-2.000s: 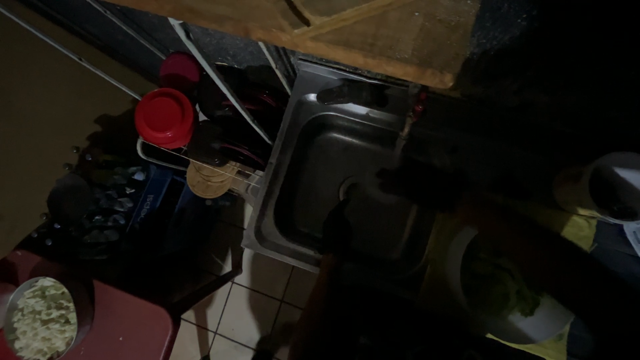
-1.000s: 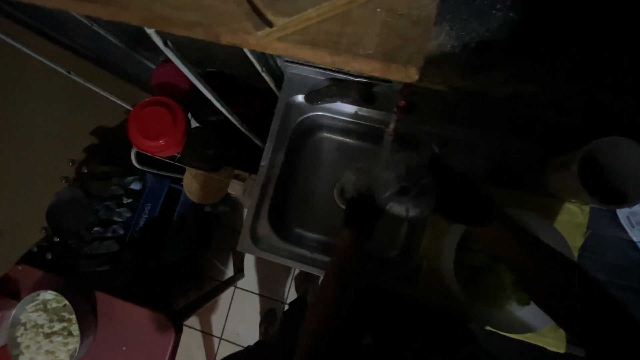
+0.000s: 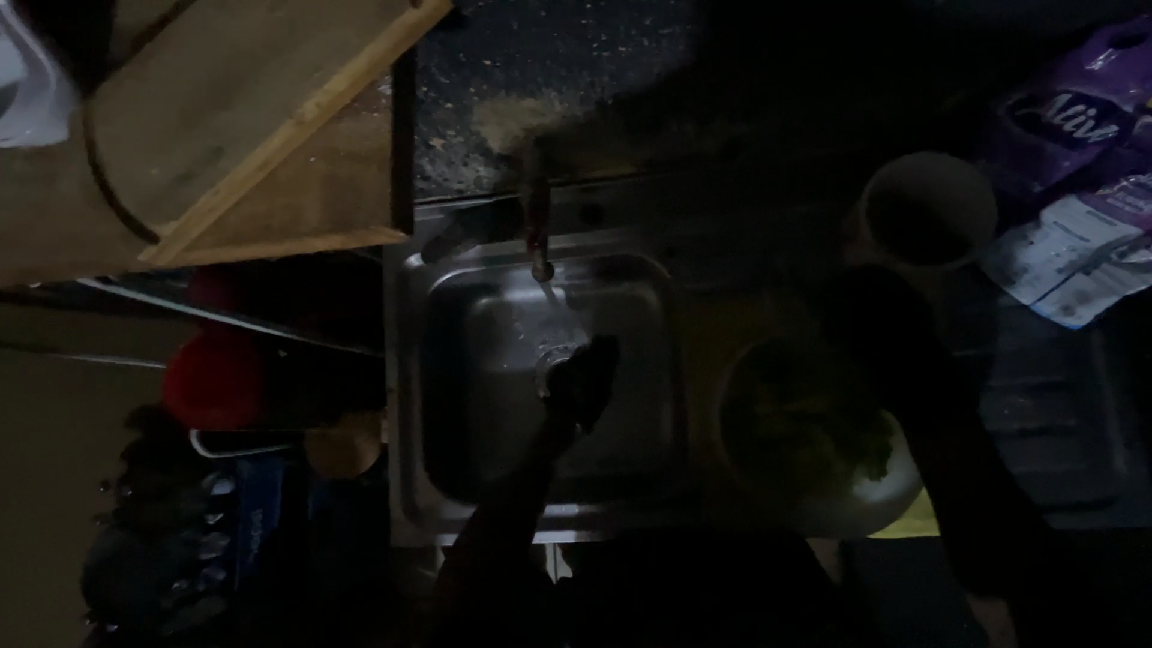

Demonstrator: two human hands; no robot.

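Observation:
The scene is very dark. My left hand (image 3: 580,382) is over the drain of the stainless steel sink (image 3: 477,450), below the tap (image 3: 540,261), from which a thin stream of water seems to run; whether its fingers hold anything is too dark to tell. Right of the sink, my right hand (image 3: 877,315) is above a white bowl (image 3: 886,504) of leafy greens (image 3: 801,432), near a pale round container (image 3: 931,211). Shadow hides the fingers of that hand and anything in them.
Upper left, a wooden board (image 3: 297,135) juts out beside the sink. Below it are a red plastic container (image 3: 211,382) and a blue crate-like thing (image 3: 261,513) with shiny items. Purple plastic packaging (image 3: 1062,117) lies at the upper right, above a ridged drainboard (image 3: 1053,405).
The view has swung to the right. My right hand has moved from beside the tap's stream in the sink to near the pale container. The plate of pale food at lower left has gone out of view.

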